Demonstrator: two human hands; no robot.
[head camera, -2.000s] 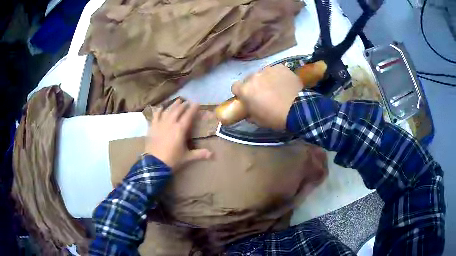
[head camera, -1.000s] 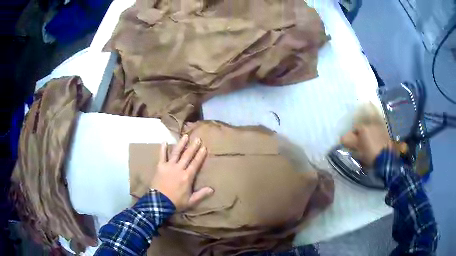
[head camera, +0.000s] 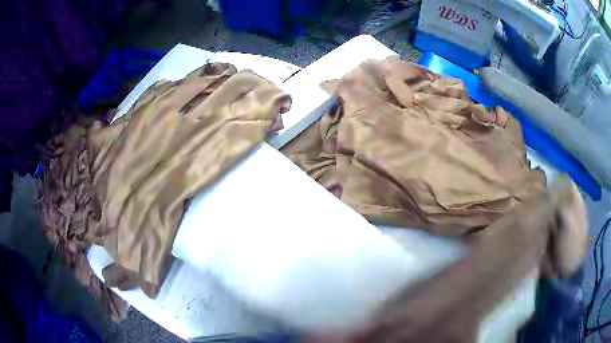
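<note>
A brown garment piece (head camera: 462, 281) is stretched, blurred, across the lower right, above the right part of the white padded board (head camera: 268, 228). My right hand (head camera: 569, 228), blurred, grips its upper right end. A pinkish blur at the bottom edge, by the piece's lower end, may be my left hand (head camera: 335, 333); it is cut off and its grip cannot be made out. The visible left part of the board is bare white. The steam iron is not in view.
Pressed brown pieces (head camera: 181, 154) drape over the board's left end. A crumpled brown bundle (head camera: 429, 147) lies at the far side. Behind it are a grey padded board (head camera: 542, 124) on blue and a white box (head camera: 459, 27). Black cables hang at the right.
The view has swung left and up. The brown piece has come off the board and is held up in my right hand. My right hand has let go of the iron, which has left view.
</note>
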